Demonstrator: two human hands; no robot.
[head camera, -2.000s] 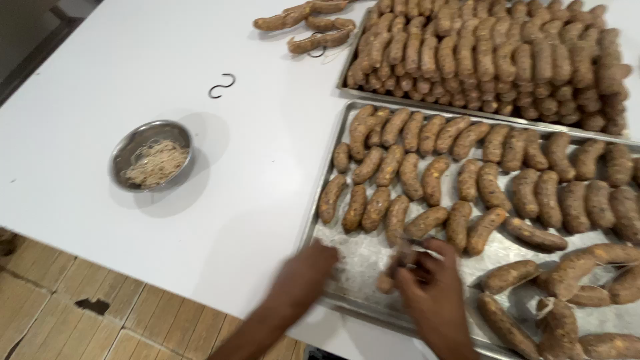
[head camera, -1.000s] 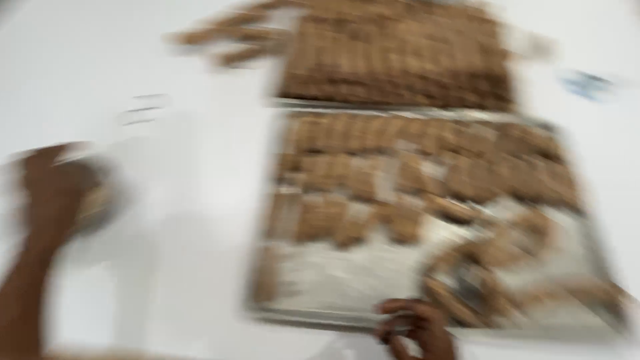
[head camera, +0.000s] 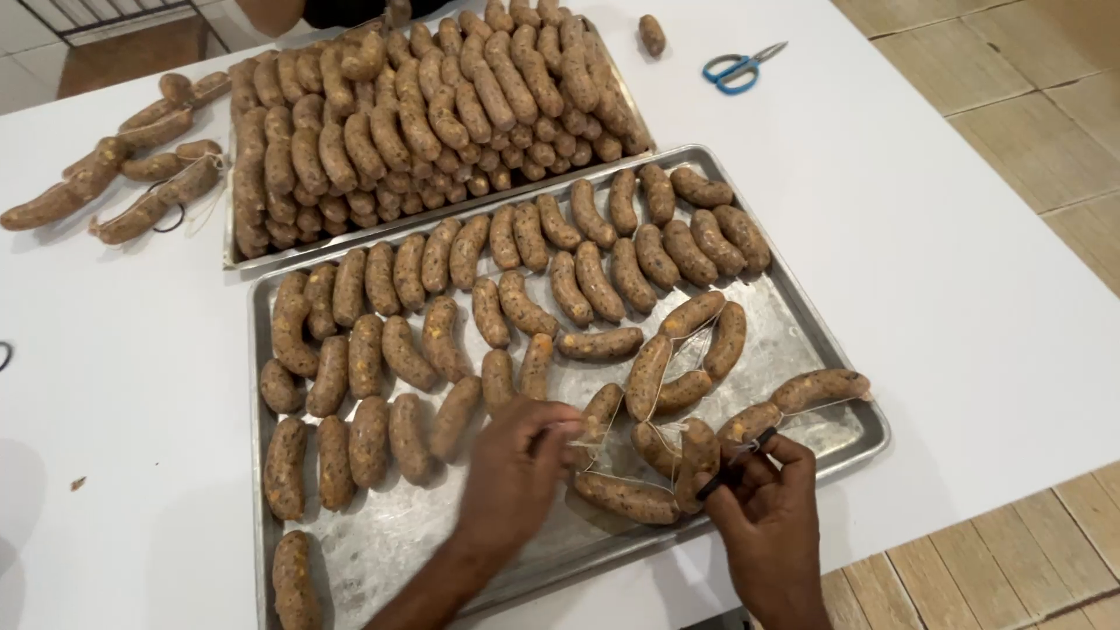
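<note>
Over the middle of the near metal tray (head camera: 840, 350), my left hand (head camera: 525, 464) pinches thin string at the left end of a tied sausage chain (head camera: 647, 376). My right hand (head camera: 770, 516) holds a small black-handled tool (head camera: 739, 464), its kind unclear, with string around it, at the tray's near right edge. The linked sausages curl between and beyond my hands, joined by white string. Rows of separate sausages (head camera: 367, 437) lie to the left and behind on the same tray.
Behind, a second tray (head camera: 612, 70) bears a high pile of sausages. Blue-handled scissors (head camera: 735, 72) and one loose sausage (head camera: 652, 35) lie at the back right. More sausage links (head camera: 87, 179) with string and a dark hook (head camera: 171, 219) are at the back left.
My left hand has come from the metal bowl at the left to the sausage chain. The view has swung right, and the bowl is out of sight.
</note>
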